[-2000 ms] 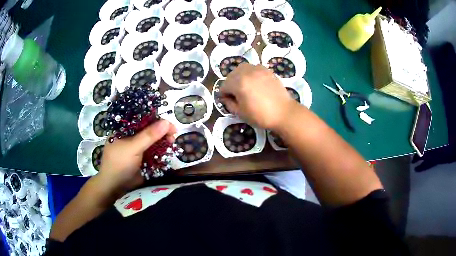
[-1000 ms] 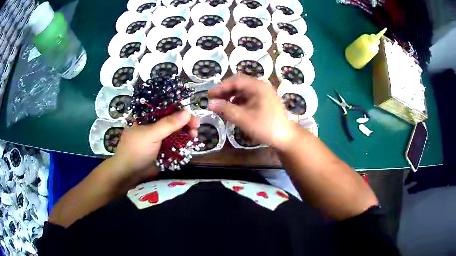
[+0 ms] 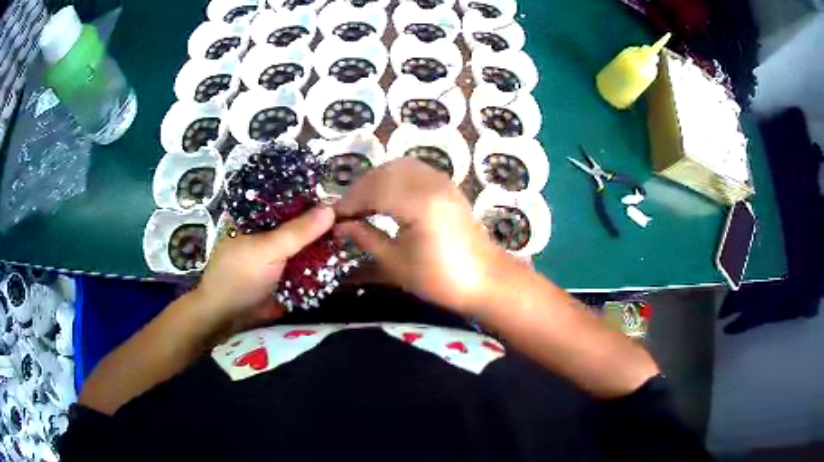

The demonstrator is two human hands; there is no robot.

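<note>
My left hand (image 3: 271, 257) is closed around a bundle of microphone leads (image 3: 276, 194), with black bead-like heads at the top, red wires in the middle and whitish ends below. My right hand (image 3: 411, 221) is at the bundle's right side, its fingertips beside my left thumb. Whether its fingers pinch a single lead cannot be told. White camera housings (image 3: 348, 110) stand in tight rows in front of me, each with a dark oval ringed by pale dots. Both hands and the bundle cover parts of the nearest housings.
A green and clear bottle (image 3: 88, 77) and a clear plastic bag (image 3: 41, 167) lie at left. At right are a yellow glue bottle (image 3: 630, 74), a small box (image 3: 700, 131), pliers (image 3: 598, 189), white scraps (image 3: 638, 217) and a dark flat phone (image 3: 737, 244). Loose housings (image 3: 32, 361) lie below left.
My right hand has moved left from over the housings to the bundle beside my left thumb. My left hand still holds the bundle. The camera view has shifted slightly.
</note>
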